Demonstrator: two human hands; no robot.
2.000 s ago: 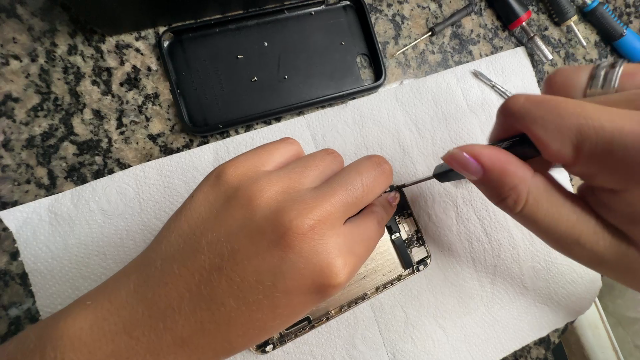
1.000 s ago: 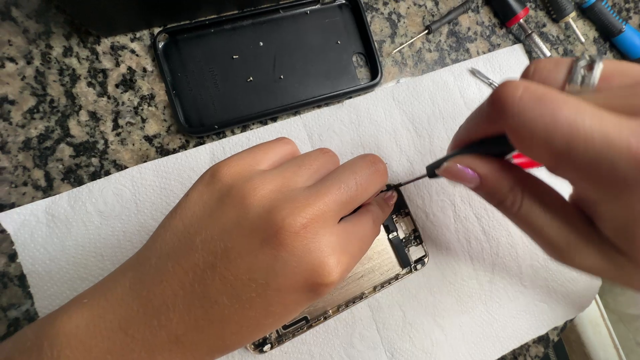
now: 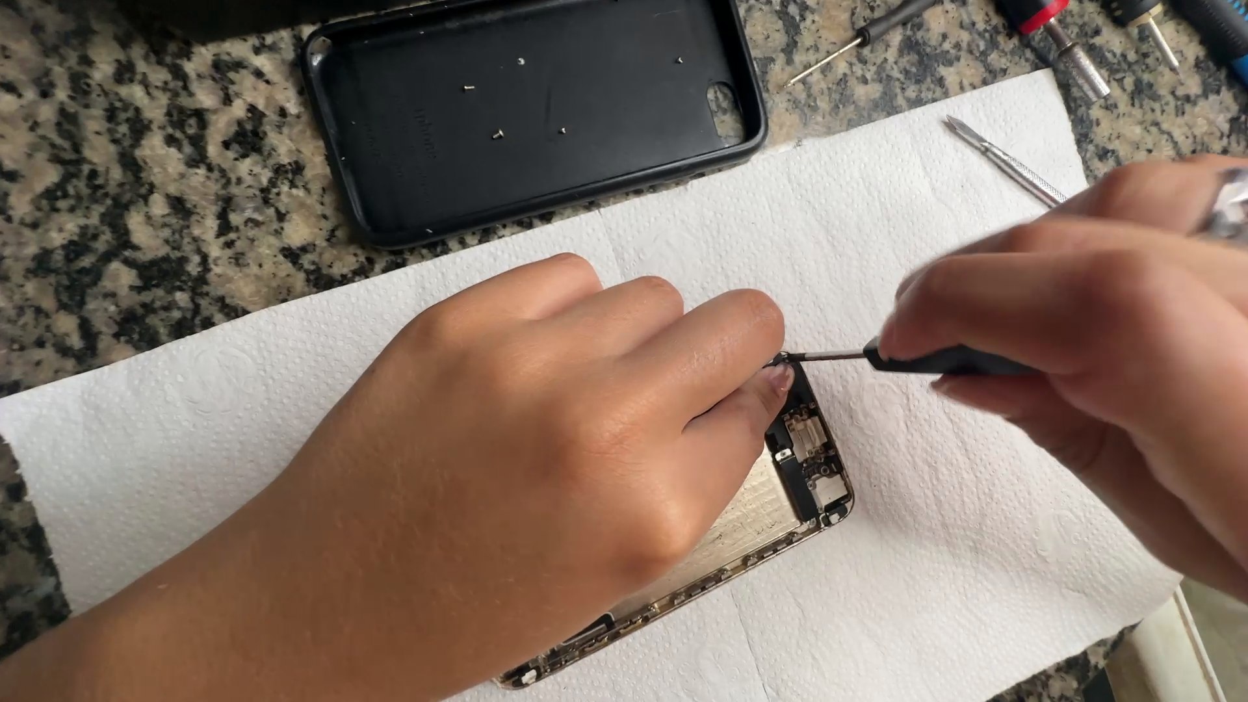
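Observation:
An opened smartphone assembly [image 3: 741, 526], with a metal plate and small parts along its end, lies on a white paper towel [image 3: 936, 507]. My left hand [image 3: 556, 429] covers much of it, thumb and forefinger pinching its upper right corner. From the right, my right hand [image 3: 1102, 322] grips the black handle of a thin screwdriver [image 3: 946, 361]. The shaft's tip meets that same corner, close to my left fingertips; the exact contact point is hidden. Above lies a black phone case [image 3: 604, 97] with several tiny screws [image 3: 497, 135] inside it.
A metal pointed tool [image 3: 1009, 164] rests on the towel's upper right part. On the granite counter [image 3: 175, 195] lie a thin dark-handled screwdriver [image 3: 863, 39], a red-and-black tool with a metal socket end [image 3: 1063, 44], another tool with a metal shaft [image 3: 1150, 29] and a blue-and-black handle [image 3: 1219, 34].
My right hand has changed its grip on the screwdriver, its fingers now curled over the handle, and the handle lies more level. My left hand has stayed on the phone.

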